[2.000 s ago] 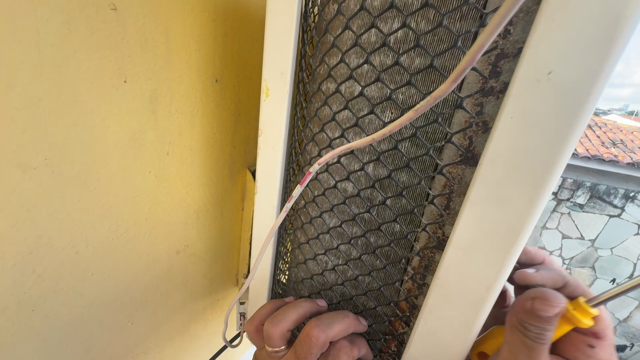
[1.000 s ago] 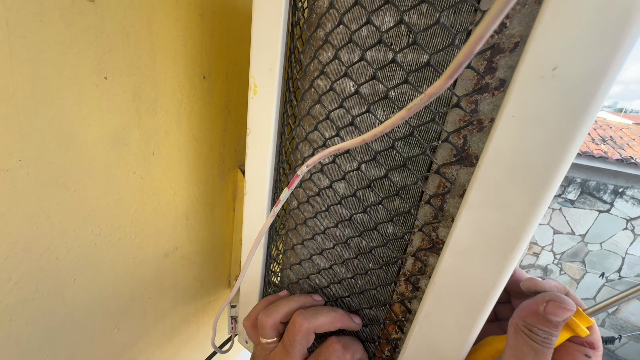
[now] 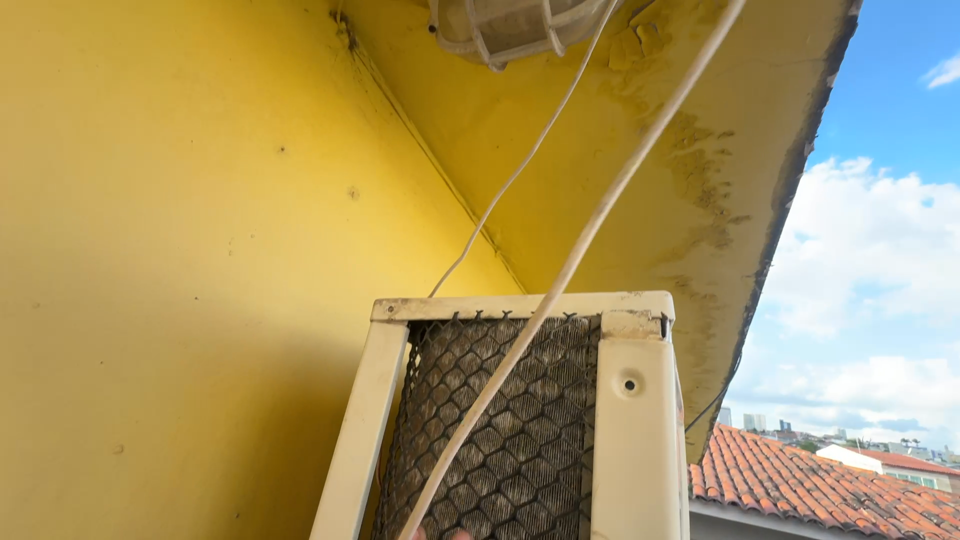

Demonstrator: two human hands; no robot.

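Note:
Fingertips of my left hand (image 3: 460, 535) just show at the bottom edge, at the mesh and close to the pale cable; the rest of that hand is hidden, and I cannot tell whether it holds anything. My right hand is out of view. Above the fingertips rises an off-white metal air-conditioner outdoor unit (image 3: 637, 450), with black plastic mesh (image 3: 551, 420) over its finned coil. The pale cable (image 3: 592, 225) runs diagonally in front of the mesh. A screw hole (image 3: 629, 385) is in the right post, below the rusty-edged top corner.
A yellow wall (image 3: 187, 262) stands at the left, under a stained, peeling overhang (image 3: 675, 195). A caged bulkhead lamp (image 3: 517, 30) is overhead, and a thinner wire (image 3: 517, 176) drops behind the unit. Clay roof tiles (image 3: 810, 480) lie beyond, at the lower right.
The view has swung up to the unit's top and the overhang. My right hand, seen before with a yellow-handled tool, is out of view; of my left hand only fingertips show.

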